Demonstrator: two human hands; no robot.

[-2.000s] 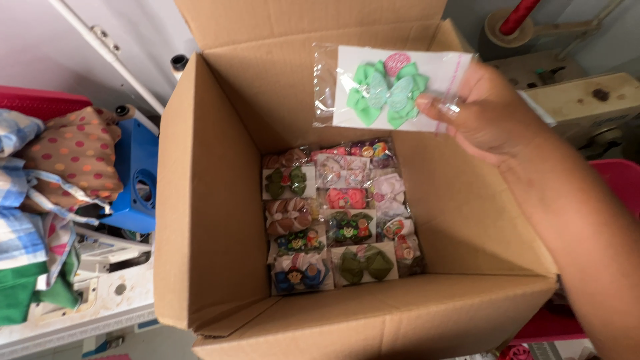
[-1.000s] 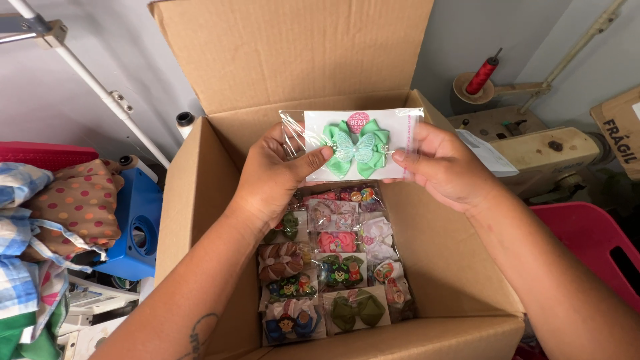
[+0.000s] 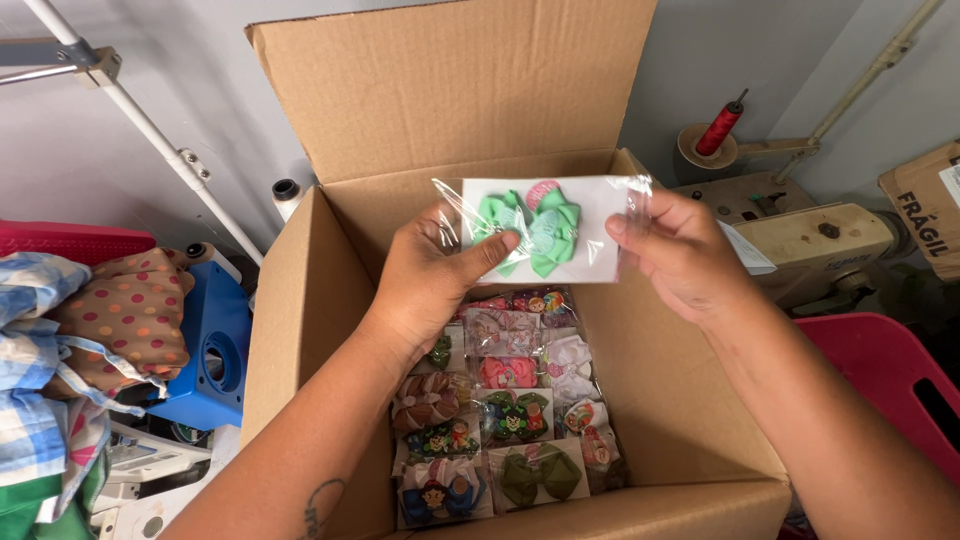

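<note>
A clear plastic packet with a mint-green ribbon bow on a white card (image 3: 592, 259) is held up over an open cardboard box (image 3: 660, 390). My left hand (image 3: 442, 270) grips its left end, the thumb lying across the bow. At the right end, my right hand (image 3: 667, 251) pinches the plastic between thumb and fingers. Below, inside the box, lie several packaged hair bows, among them an olive-green bow (image 3: 540, 474), a pink bow (image 3: 508, 371), a brown striped bow (image 3: 427, 401) and a blue and white bow with a doll figure (image 3: 442, 491).
To the left are folded fabrics (image 3: 124, 315), a blue plastic housing (image 3: 214, 352) and a white metal pole (image 3: 142, 124). An industrial sewing machine (image 3: 817, 244), a red thread spool (image 3: 720, 129) and a pink plastic basket (image 3: 862, 352) stand right. A raised box flap (image 3: 457, 82) rises behind the packet.
Two seconds ago only my right hand showed, holding the packet at upper right. My left hand has since come in and taken its left end. The packet is now over the box's middle.
</note>
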